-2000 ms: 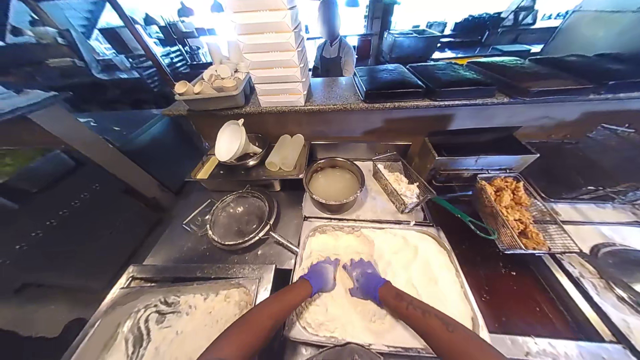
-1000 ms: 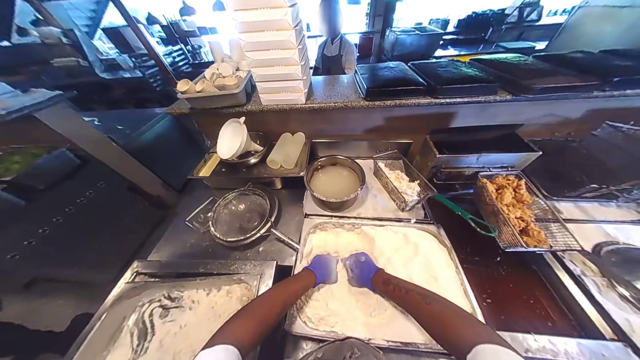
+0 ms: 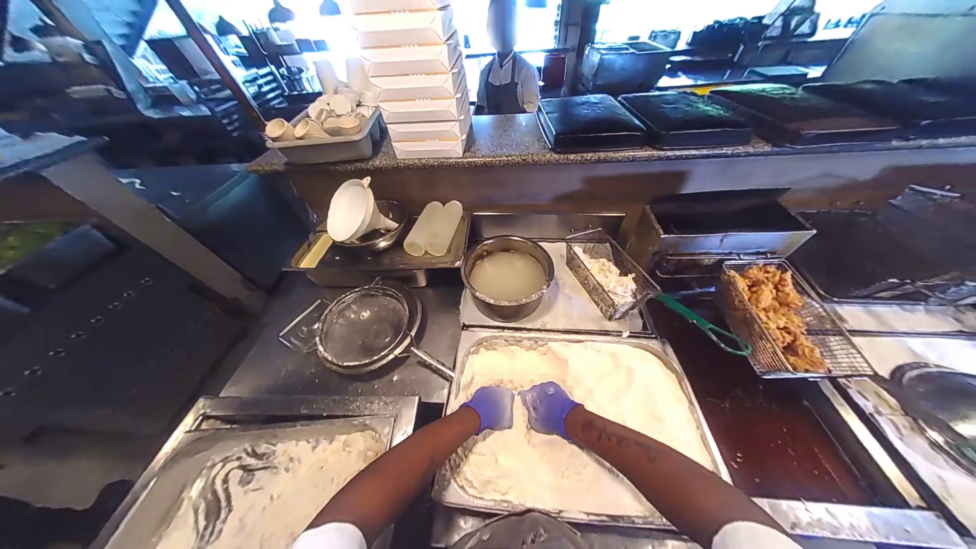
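Note:
A large metal tray (image 3: 690,381) full of pale flour sits in front of me. My left hand (image 3: 492,408), in a purple glove, presses into the flour near the tray's middle left. Close beside it, my right hand (image 3: 547,409), gloved alike, is also down in the flour, with a small gap between the two. The fingers of both are bent down and partly hidden, so whether they grip anything cannot be made out. Behind the tray stand a round metal pan of cloudy liquid (image 3: 507,276) and a wire basket of floured pieces (image 3: 610,278).
A round sieve (image 3: 364,328) lies left of the tray, its handle reaching the rim. Another floury tray (image 3: 305,457) is at lower left. Fried pieces fill a fryer basket (image 3: 778,316) above dark oil (image 3: 770,450). Stacked white boxes (image 3: 424,84) and a person (image 3: 506,80) are beyond.
Both hands have drawn slightly nearer each other in the flour, and their spread fingers have bent down into it.

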